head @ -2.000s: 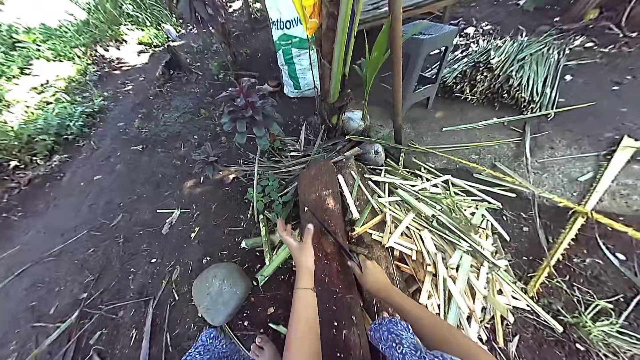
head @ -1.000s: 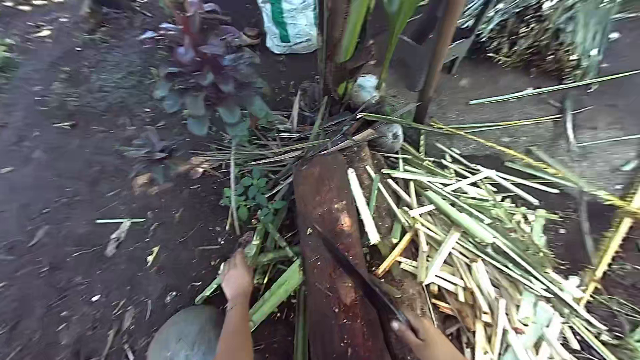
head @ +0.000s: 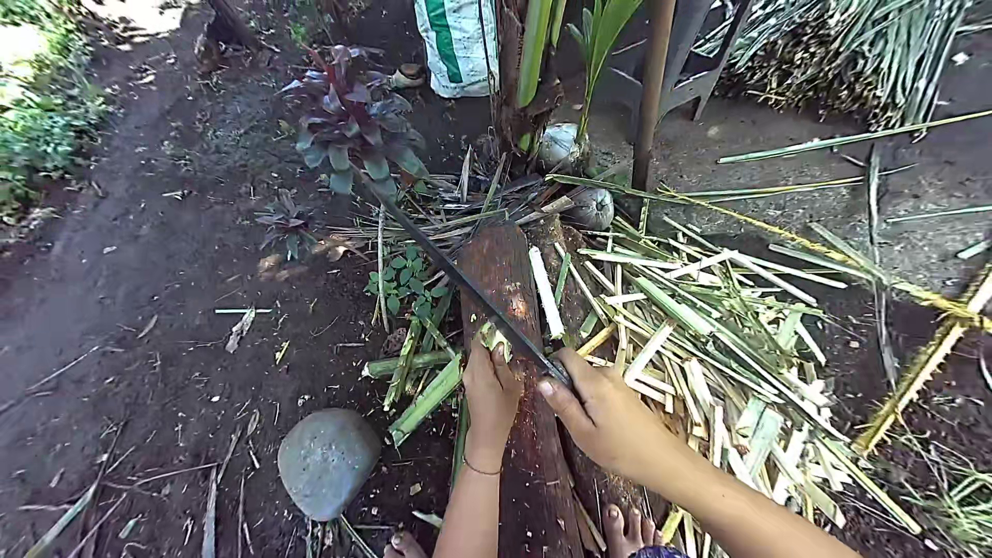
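My right hand is closed round the near end of a long dark machete, whose blade slants up and left across the wooden plank. Over the plank, just left of the machete's grip, my left hand holds a short green stalk piece, mostly hidden by the fingers. Cut green stalks lie on the soil left of the plank. To the right spreads a pile of pale split stalk strips.
A rounded grey stone sits at lower left. Beyond the plank are coconuts, a purple-leaved plant, a wooden pole and a white-green sack. Dry fronds lie at back right. My bare feet flank the plank.
My left hand has moved from the stalks left of the plank to over it, now with a stalk piece. The machete has been raised, its tip now farther up and left.
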